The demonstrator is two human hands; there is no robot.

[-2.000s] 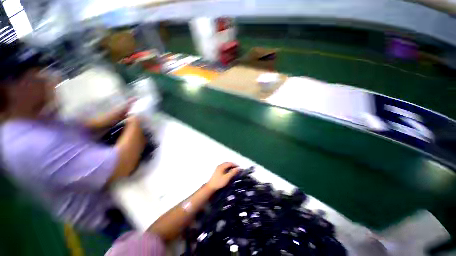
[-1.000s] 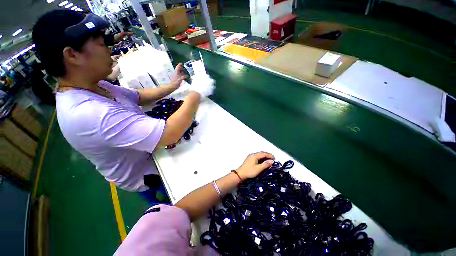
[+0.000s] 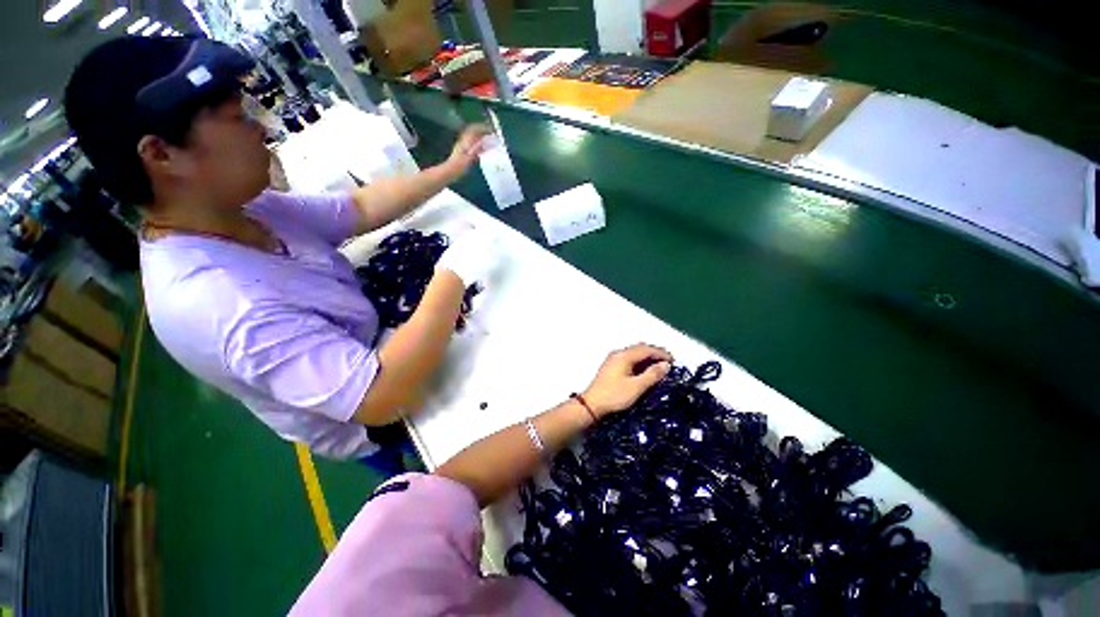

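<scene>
A large heap of coiled black cables with shiny plug ends lies on the white side table in front of me. My left hand rests at the heap's far left edge, fingers curled down over the cables. Whether the fingers grip a cable cannot be told. My right hand is not in view. A white product box lies on the dark green conveyor belt beyond the table. A co-worker's bare hand holds another white box with its flap up.
A co-worker in light purple stands at the left, beside a smaller cable heap and white boxes. Beyond the belt are a yellow sheet, cardboard and a white box.
The co-worker's gloved hand has moved back towards the small heap. A white box now lies on the belt. My left hand has stayed at the heap's edge.
</scene>
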